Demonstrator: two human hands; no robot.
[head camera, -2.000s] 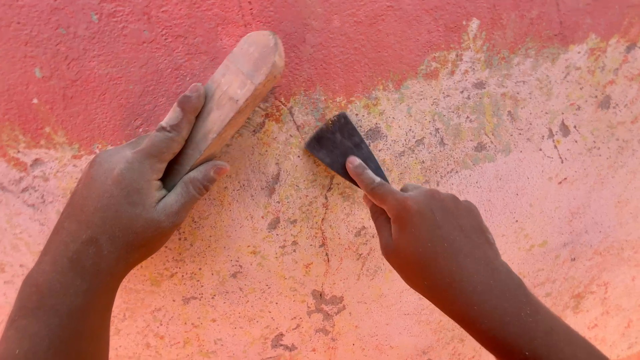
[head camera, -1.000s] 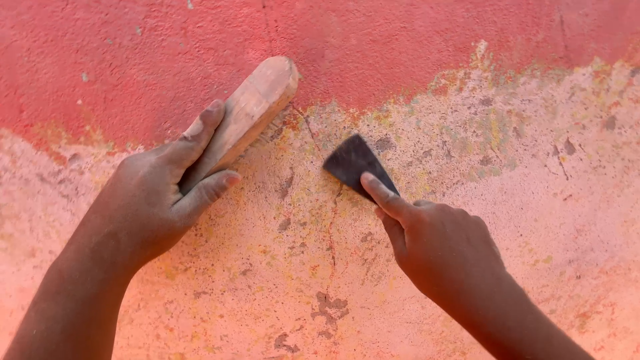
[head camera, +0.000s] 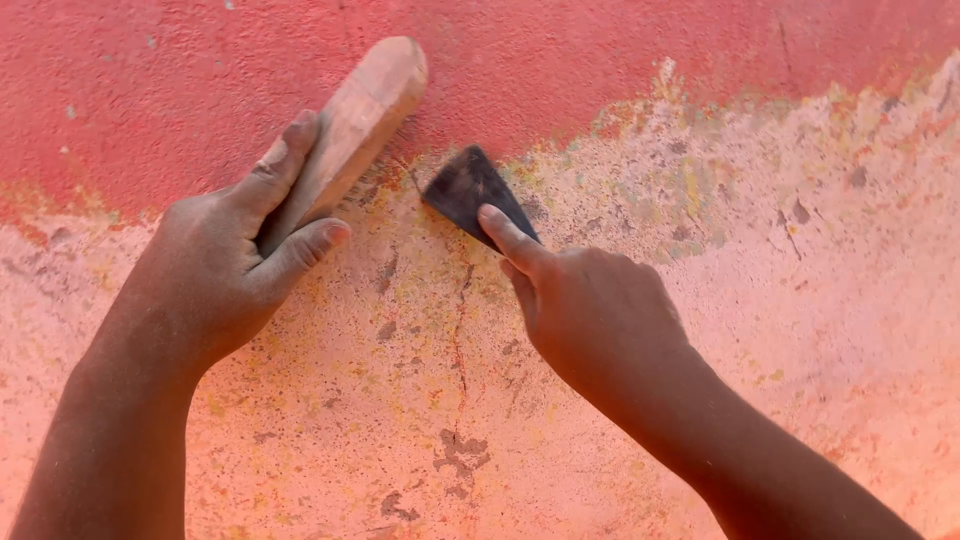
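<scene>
My left hand (head camera: 232, 255) grips a wooden-backed brush (head camera: 352, 127), tilted up to the right, thumb on its lower side; a few dark bristles show under its right edge against the wall. In my right hand (head camera: 592, 307) is a scraper with a dark, flat blade (head camera: 476, 195), the index finger stretched along the blade. The blade's wide edge points up and left, at the border of the red paint, just right of the brush. My palm hides the scraper's handle.
A painted wall (head camera: 360, 450) fills the view, red and rough above, pale pink and worn below with yellowish patches. A thin crack (head camera: 460, 337) runs down below the blade to a chipped brown spot (head camera: 461, 454).
The scraper blade has moved up and left along the wall, closer to the red paint and the brush. Both hands keep their hold.
</scene>
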